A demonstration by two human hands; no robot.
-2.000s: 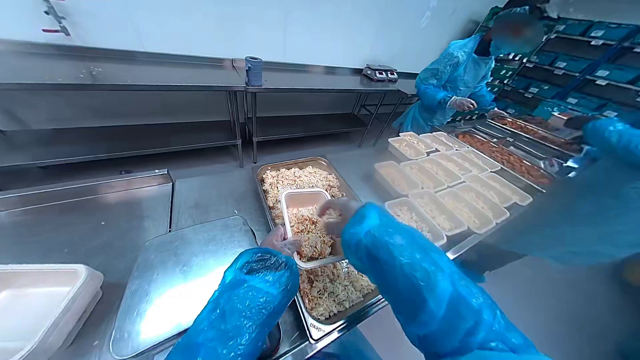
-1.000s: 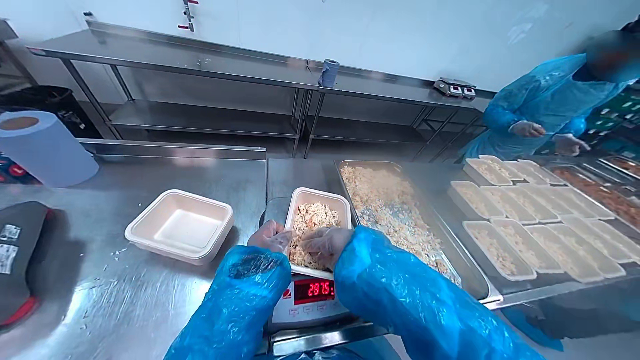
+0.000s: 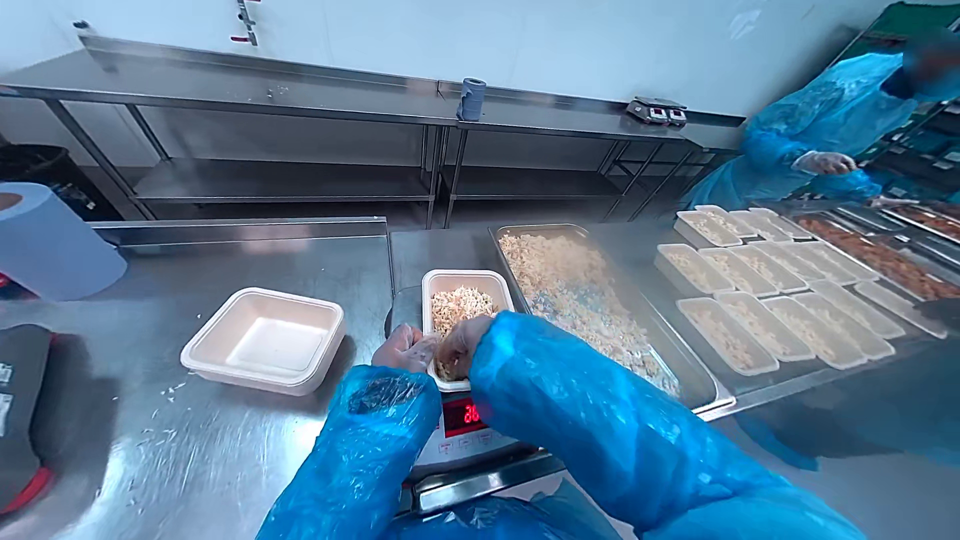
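Observation:
A cream rectangular food tray (image 3: 468,279) stands on a digital kitchen scale (image 3: 463,442) with a lit red display, and it holds a pale, crumbly, rice-like food (image 3: 459,307). My left hand (image 3: 406,349), in a clear glove, touches the tray's left wall. Inside the near part of the tray is my right hand (image 3: 459,346), also gloved, its fingers bent at the food; whether it grips any is hidden. To the right lies a large steel pan (image 3: 709,401) with more of the food, some under haze. Left of the scale sits a stack of empty cream trays (image 3: 262,341).
Rows of filled trays (image 3: 765,326) cover the right of the bench. Beyond them stands a person in a blue gown (image 3: 817,127). A blue paper roll (image 3: 56,244) and a dark grey device (image 3: 22,405) are at left. A steel table (image 3: 300,90) runs along the wall.
Two seconds ago my hands held the tray over the steel pan; it then came onto the scale. Since one second ago, my right hand has shifted toward the tray's near end. The view has swung.

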